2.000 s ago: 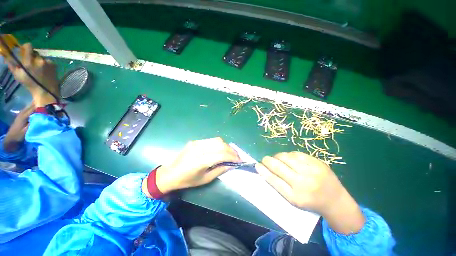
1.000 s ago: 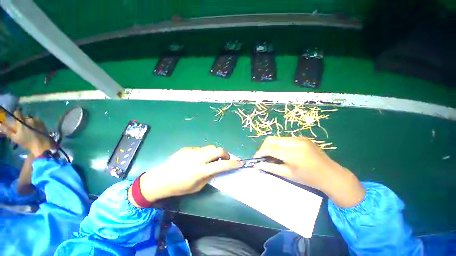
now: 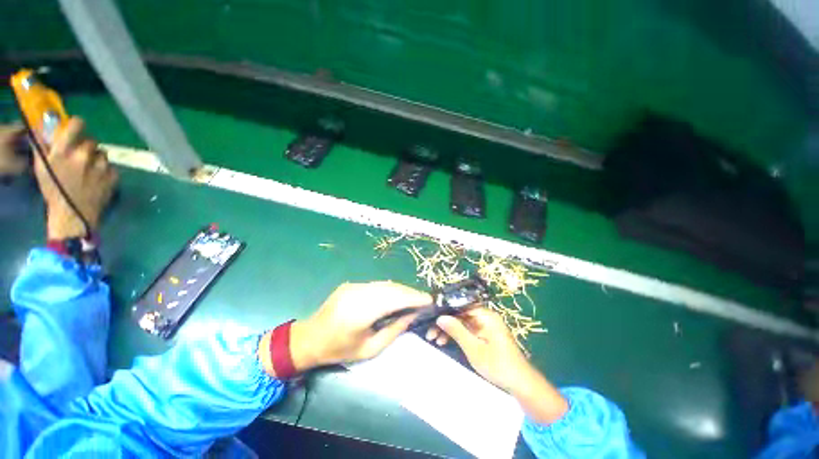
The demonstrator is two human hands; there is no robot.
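A phone mid-frame assembly (image 3: 460, 298) is held tilted above the bench, its electronics end facing up and right. My left hand (image 3: 364, 321) grips its lower left part and wears a red wrist strap (image 3: 282, 350). My right hand (image 3: 485, 348) has its fingertips at the phone's near edge, below the electronics end. Whether a thin strand is in the fingertips cannot be told. A white sheet (image 3: 431, 394) lies under my hands. A tangle of cream-yellow strands (image 3: 505, 272) lies just beyond the phone, partly hidden by it.
Another phone assembly (image 3: 187, 280) lies on the bench at left. A white rail (image 3: 359, 212) separates the bench from the belt, where several phones (image 3: 467, 190) and a dark mass (image 3: 709, 202) lie. A neighbour's hand (image 3: 76, 179) holds a yellow-orange tool (image 3: 38, 103). A blue sleeve (image 3: 790, 435) shows at right.
The view has shifted and tilted. The held phone now shows its electronics end above my right fingertips, which have moved to its near edge. The neighbour's hand has risen with the yellow tool.
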